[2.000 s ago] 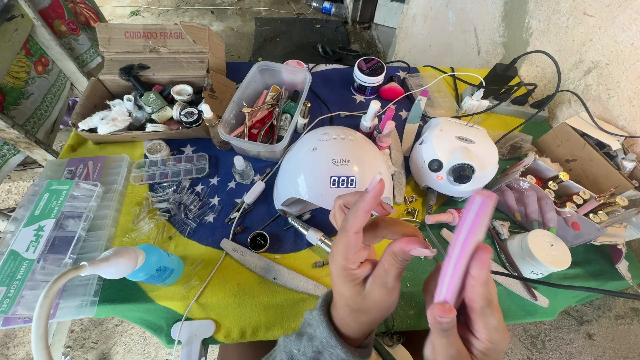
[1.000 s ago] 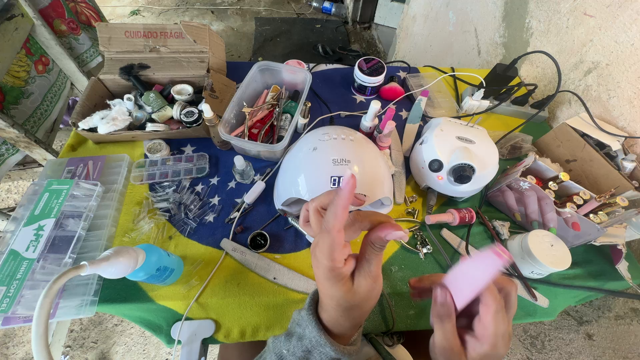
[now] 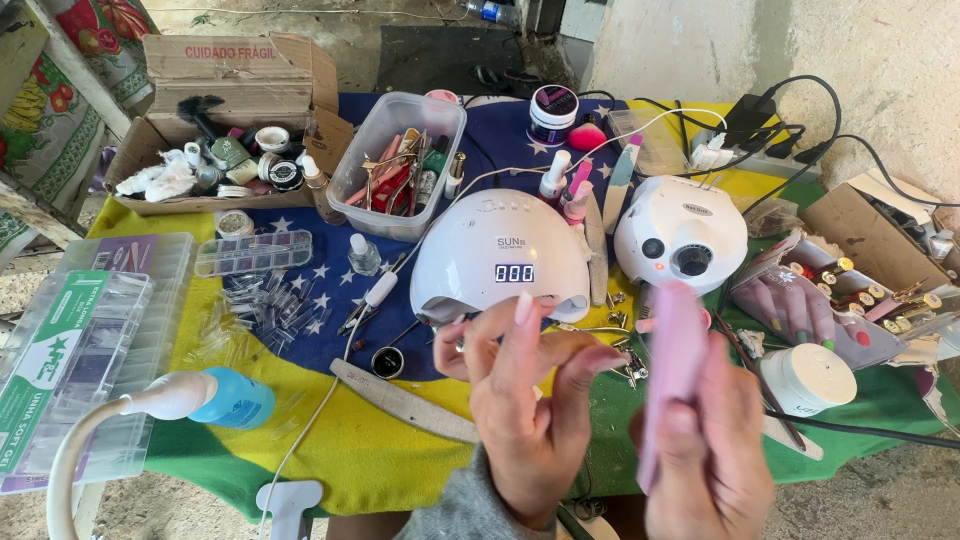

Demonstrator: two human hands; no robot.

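Note:
My right hand (image 3: 705, 450) grips a pink nail file block (image 3: 670, 382), blurred and held upright just right of my left hand. My left hand (image 3: 525, 390) is raised in front of the nail lamp with its fingers bent and spread, the index finger pointing up, and holds nothing. Behind it stands the white nail lamp (image 3: 502, 240) with a lit display. The white nail drill unit (image 3: 679, 232) sits to the lamp's right, partly behind the pink file. A grey curved nail file (image 3: 405, 400) lies left of my left hand.
A cardboard box of jars (image 3: 217, 199), a plastic tub of tools (image 3: 405, 217) and a blue bottle (image 3: 238, 397) stand left. A white jar (image 3: 808, 379) and a box of nail polish bottles (image 3: 847, 300) are right. Cables cross the flag cloth.
The pink file has turned from a slant to nearly upright in my right hand. The fingers of my left hand have shifted, and the lamp's display is uncovered again.

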